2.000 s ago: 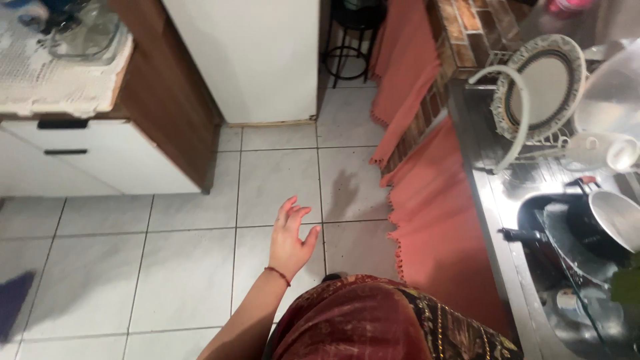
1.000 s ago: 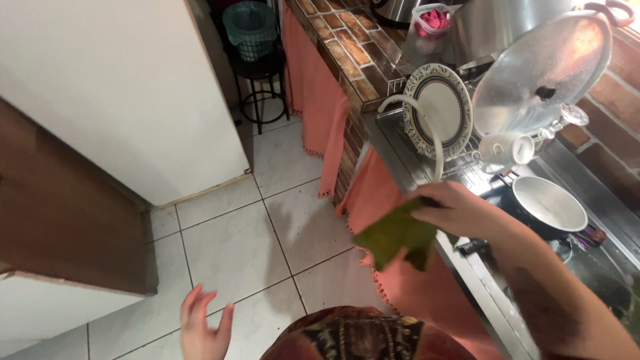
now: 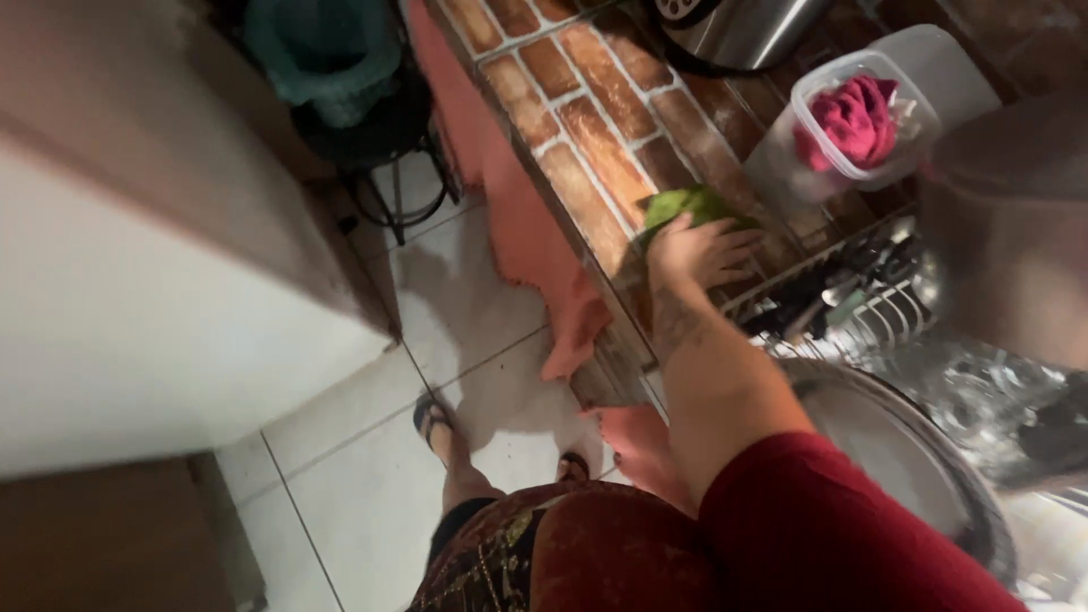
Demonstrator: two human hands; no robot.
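My right hand (image 3: 701, 251) lies over a green cloth (image 3: 690, 206) on the brick-patterned countertop (image 3: 595, 93), its fingers spread across the cloth's near side. The cloth is bunched and partly hidden under the hand. Whether the fingers grip it or only press on it does not show. My left hand is outside the view.
Beyond the hand stands a clear plastic container (image 3: 850, 119) with pink cloth inside. A metal appliance (image 3: 748, 34) is at the counter's back. Nearer are a wire dish rack (image 3: 888, 314) and a round plate (image 3: 884, 459). A teal bin (image 3: 327, 51) rests on a black stool (image 3: 374, 140).
My right hand has carried the green cloth from beside the sink onto the brick-patterned counter. My left hand has gone out of view. The view has swung toward the counter.
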